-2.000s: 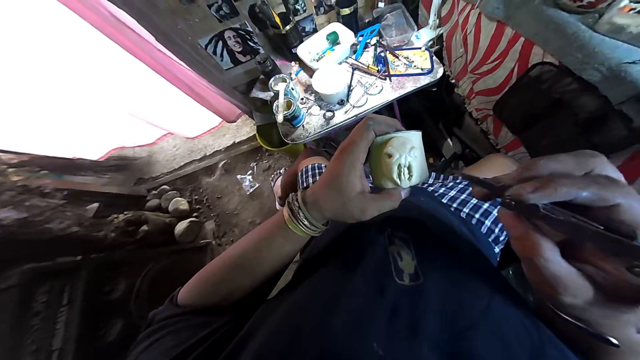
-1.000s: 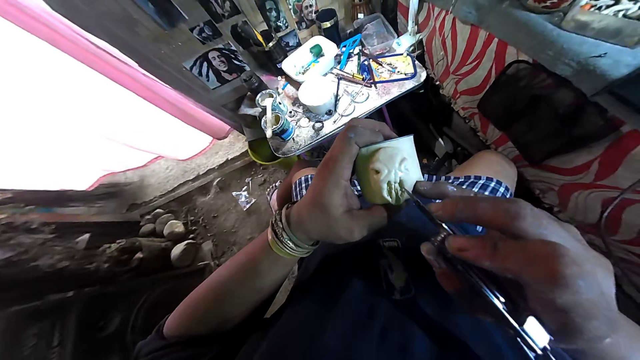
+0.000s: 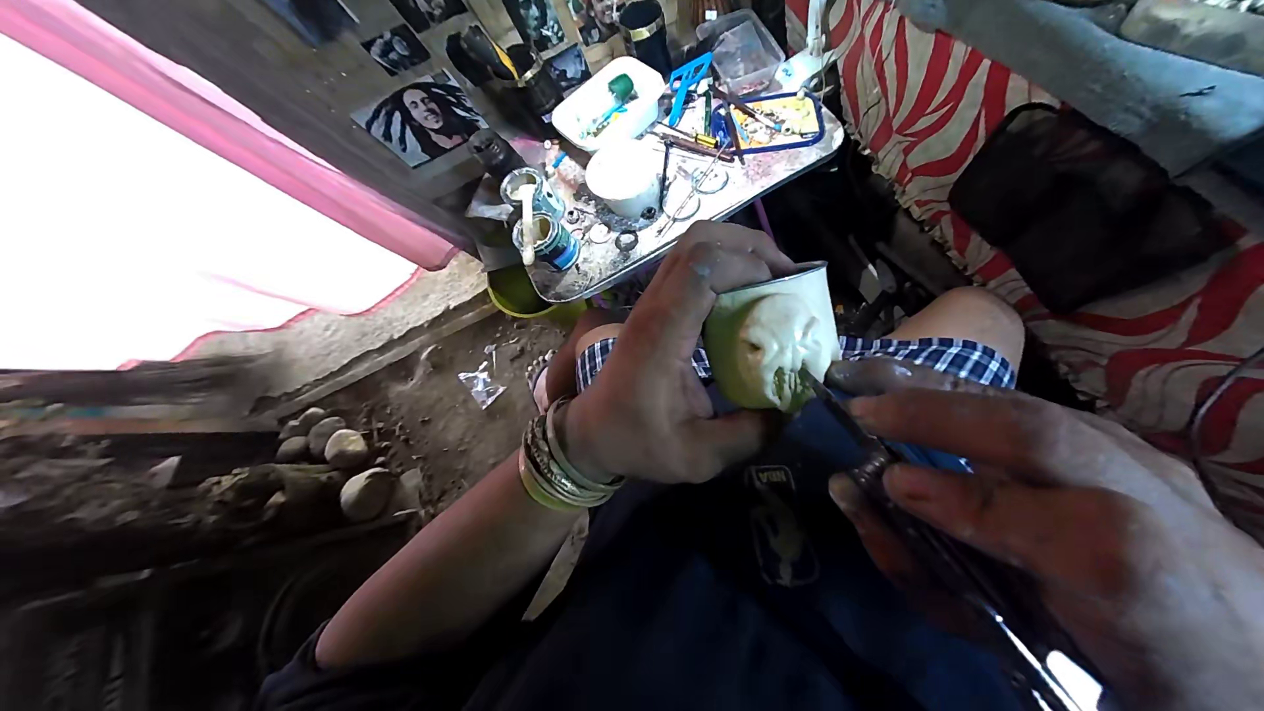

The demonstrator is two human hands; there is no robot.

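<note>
My left hand (image 3: pixel 671 370), with bracelets at the wrist, is closed around a pale green cup-like vessel (image 3: pixel 729 341) above my lap. A cream-coloured modelled face (image 3: pixel 785 331) stands out in relief on its side, with green grooves at its lower part. My right hand (image 3: pixel 1017 494) grips a thin dark tool (image 3: pixel 879 459) with a shiny metal rear part. The tool's tip is at the grooved lower part of the face; whether it presses in cannot be told. The vessel's rim is tilted up and to the right.
Beyond my hands a small table (image 3: pixel 691 222) carries a white container (image 3: pixel 624 178), open tins (image 3: pixel 548 242), a white tub (image 3: pixel 642 89) and a blue-edged tray (image 3: pixel 805 133). Below it is a yellow-green basin (image 3: pixel 523 294). Stones (image 3: pixel 346 449) lie on the dirt floor; a striped cloth-covered seat (image 3: pixel 928 89) stands at right.
My right hand, away from the vessel two seconds ago, has come in from the right with the tool to the face. My left hand has turned the vessel somewhat.
</note>
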